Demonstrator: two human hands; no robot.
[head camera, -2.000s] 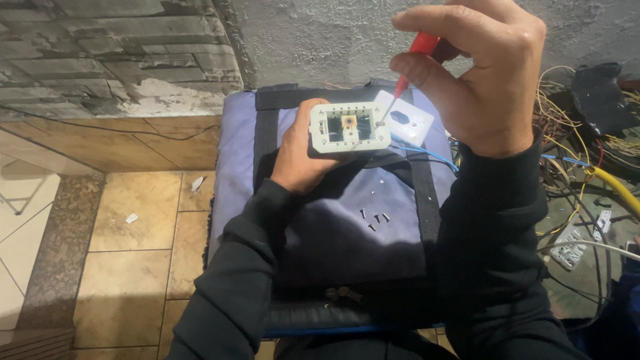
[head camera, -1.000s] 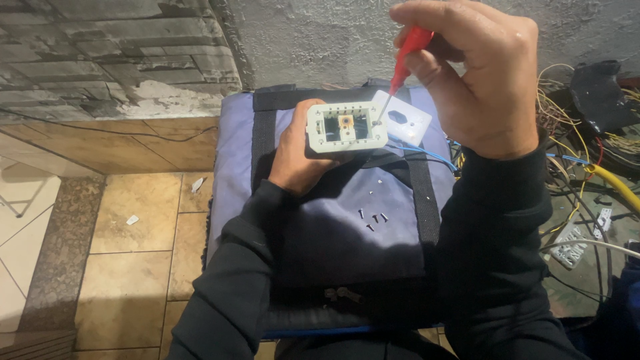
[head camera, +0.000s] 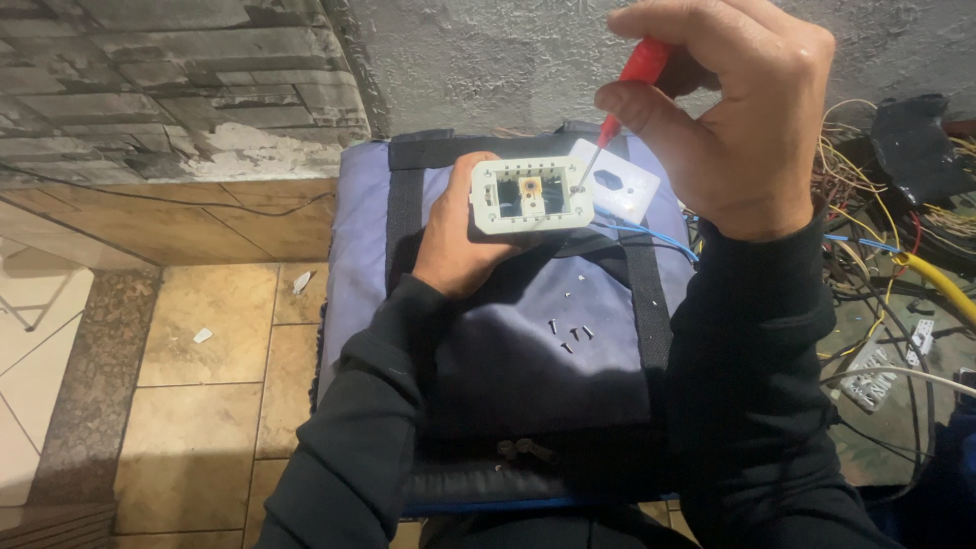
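My left hand (head camera: 457, 229) grips a white plastic electrical box with a mounting frame (head camera: 534, 223); a stained insert sits in the middle of its opening. My right hand (head camera: 732, 107) holds a screwdriver by its red handle (head camera: 643, 62), tilted, its tip at a screw on the frame's right side. Behind the box, a white cover plate (head camera: 637, 183) with a cut-out lies on the purple bag (head camera: 488, 343). Blue wires (head camera: 663, 238) run out to the right below the plate. Several dark screws (head camera: 576, 334) lie on the bag below the box.
Tangled wires (head camera: 854, 183), a thick yellow cable (head camera: 945, 286) and a grey plastic part (head camera: 869, 374) lie on the surface at right. A rough grey wall (head camera: 473, 69) stands behind the bag. On the left are floor tiles (head camera: 198, 450) with small white scraps.
My right hand and the screwdriver have shifted slightly; its handle now leans more to the left than a second ago. The left hand keeps its hold on the box.
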